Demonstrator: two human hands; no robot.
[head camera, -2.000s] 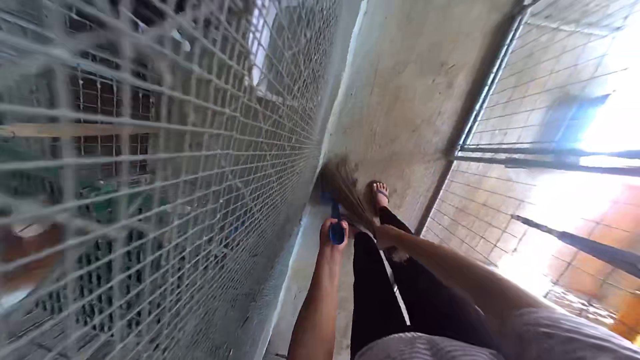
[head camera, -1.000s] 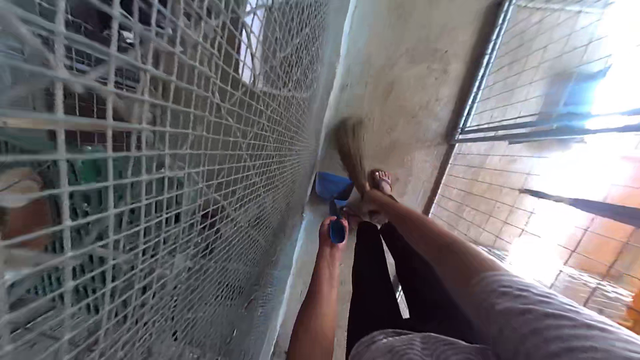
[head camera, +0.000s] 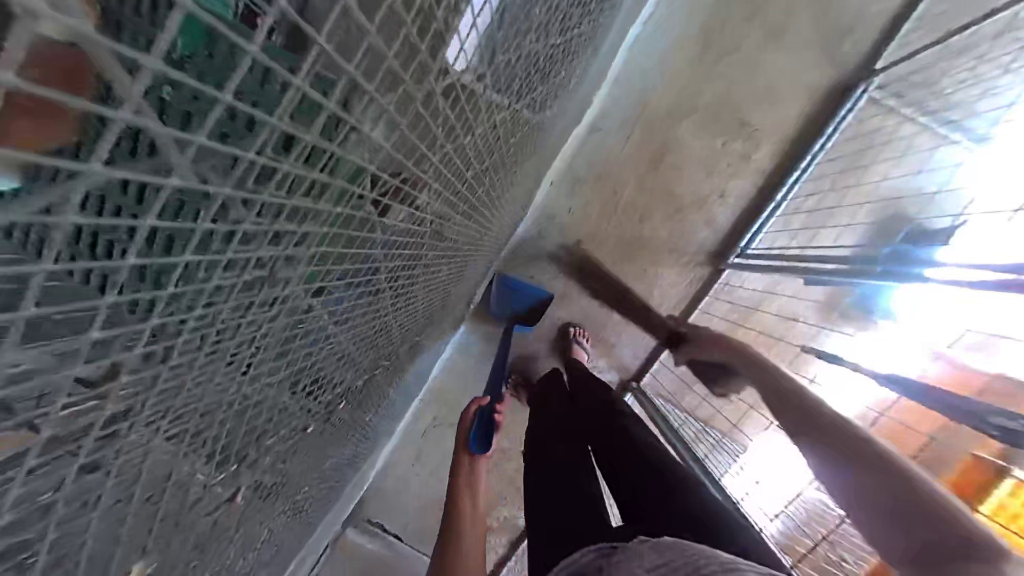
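Observation:
My left hand (head camera: 478, 422) is closed around the long handle of a blue dustpan (head camera: 516, 302), whose pan lies on the concrete floor against the foot of the mesh wall. In my right hand (head camera: 708, 348) is a brown soft-bristle broom (head camera: 612, 292), gripped near its handle end. The broom is blurred, and its bristles point toward the wall side, a little beyond the dustpan and apart from it. What the pan holds cannot be made out.
A wire mesh wall (head camera: 264, 232) runs along the left, with green plastic crates behind it. On the right stands a metal-framed mesh fence (head camera: 800, 192). Between them is a concrete floor (head camera: 688, 136), with my sandalled foot (head camera: 578, 342) near the dustpan.
My right hand has swung the broom to the right, away from the dustpan. More of the dustpan and its handle now shows. The view has tilted.

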